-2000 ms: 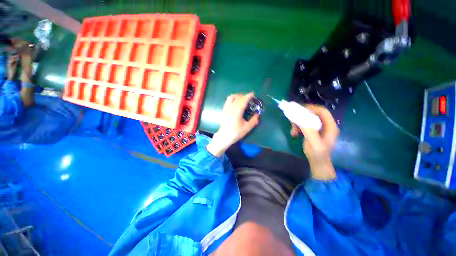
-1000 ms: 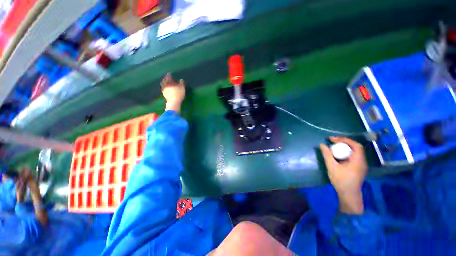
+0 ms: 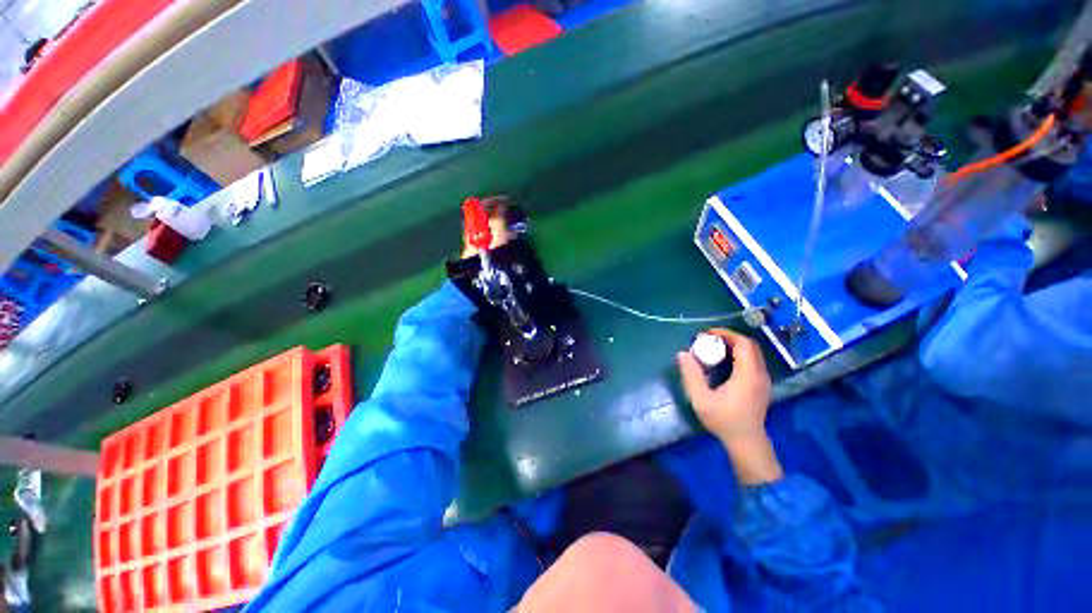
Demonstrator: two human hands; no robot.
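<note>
My left hand (image 3: 496, 223) is behind the black clamp fixture (image 3: 532, 335), over the bright green belt. It is partly hidden by the fixture and its red handle (image 3: 477, 224). A round black part (image 3: 516, 219) is at its fingertips, seemingly gripped; the exact hold is partly hidden. My right hand (image 3: 739, 389) is closed around the white dropper bottle (image 3: 709, 350) above the bench's front edge, right of the fixture. Only the bottle's round white end shows; its tip is hidden.
Orange-red trays (image 3: 204, 479) lie stacked at the left. Round black parts (image 3: 315, 296) sit on the belt. A blue control box (image 3: 784, 258) is at the right, joined by a thin tube. Beyond it are a gauge and a person's blue sleeve (image 3: 982, 293). Clear plastic bags (image 3: 413, 114) lie on the far ledge.
The view has swung right. My left hand has left the round part it held beside the trays, reached out over the belt and met a round part behind the fixture. My right hand still holds the bottle.
</note>
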